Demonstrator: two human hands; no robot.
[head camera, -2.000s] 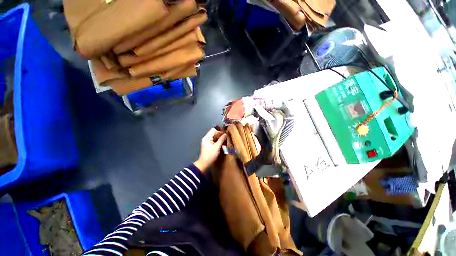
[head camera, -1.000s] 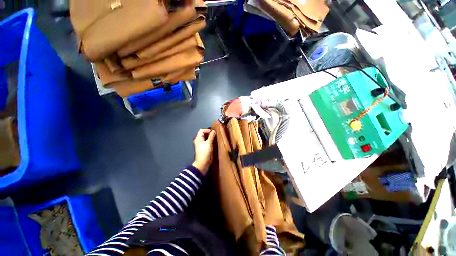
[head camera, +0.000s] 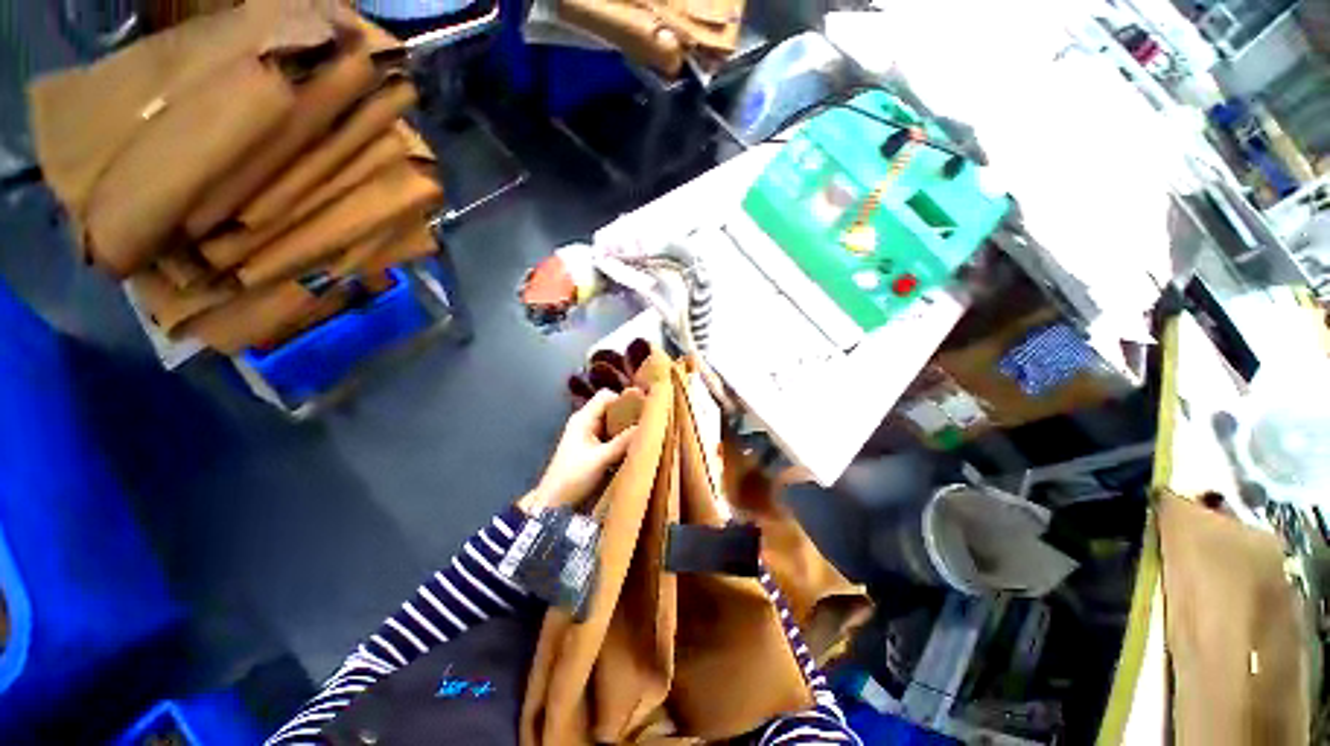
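Observation:
A tan-brown bag body stands open and floppy on the lap. My left hand grips its top left edge. Dark red-brown rounded ends show just beyond that hand; I cannot tell what they are. A black tab sticks out to the right from the bag's middle edge. A dark grey piece with pale marks lies across the left side near my wrist. My right striped sleeve runs up behind the bag's right side; my right hand is hidden.
White bench with green machine and striped cloth rag ahead. Stacked brown bags stand on a stool at the upper left. Blue bin at left, bucket at right. Yellow-edged table holds a brown panel.
The view has swung right, so bench and stool sit further left. The bag's top has spread and more of its right face shows. The grey piece with pale marks has come into sight.

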